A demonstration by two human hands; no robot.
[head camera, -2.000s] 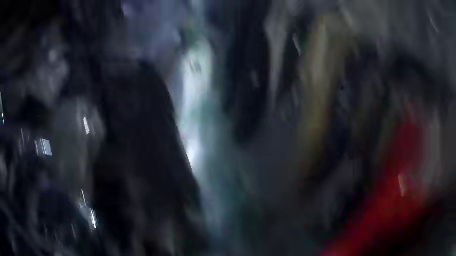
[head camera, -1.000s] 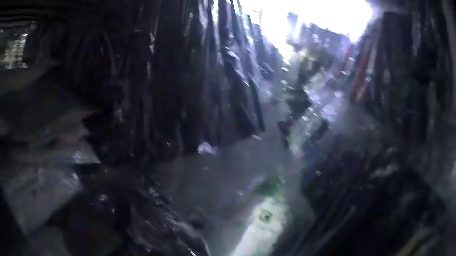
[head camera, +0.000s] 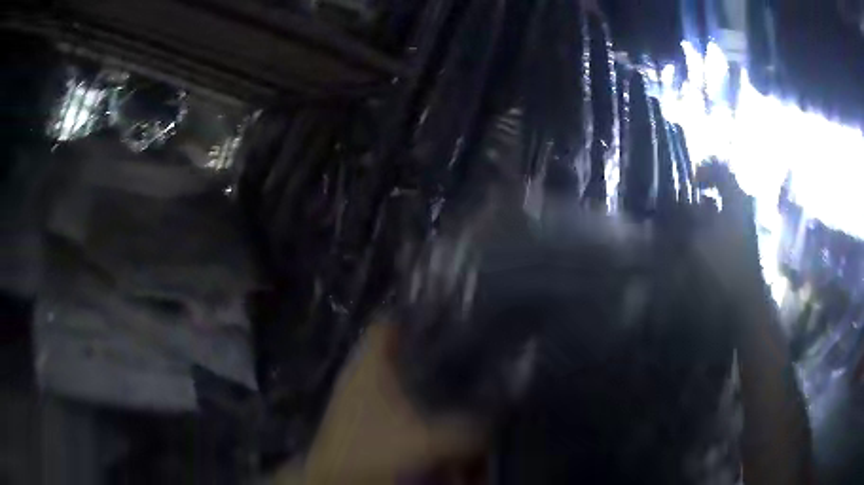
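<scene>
A dark bagged garment (head camera: pixel 578 332) fills the lower middle, blurred, with dull glints on its film. My left hand (head camera: pixel 393 417) is at its lower left side, blurred and cut off by the bottom edge; it holds the garment's near left side, the fingers partly hidden. My right forearm rises along the garment's right side, and my right hand (head camera: pixel 725 227) is at its upper right edge, dim and blurred. The fingers of that hand cannot be made out clearly, but it appears to hold the garment.
Dark bagged garments (head camera: pixel 606 114) hang in long shiny folds behind. Light grey packs (head camera: pixel 123 360) are stacked at the left, below shiny clear film (head camera: pixel 81 109). A dark beam or shelf edge (head camera: pixel 237 47) crosses the upper left. Bright light (head camera: pixel 805 142) glares at the upper right.
Both arms and the dark bagged garment have come into view. The view has swung, so the light packs show further right and the green floor patch is out of sight.
</scene>
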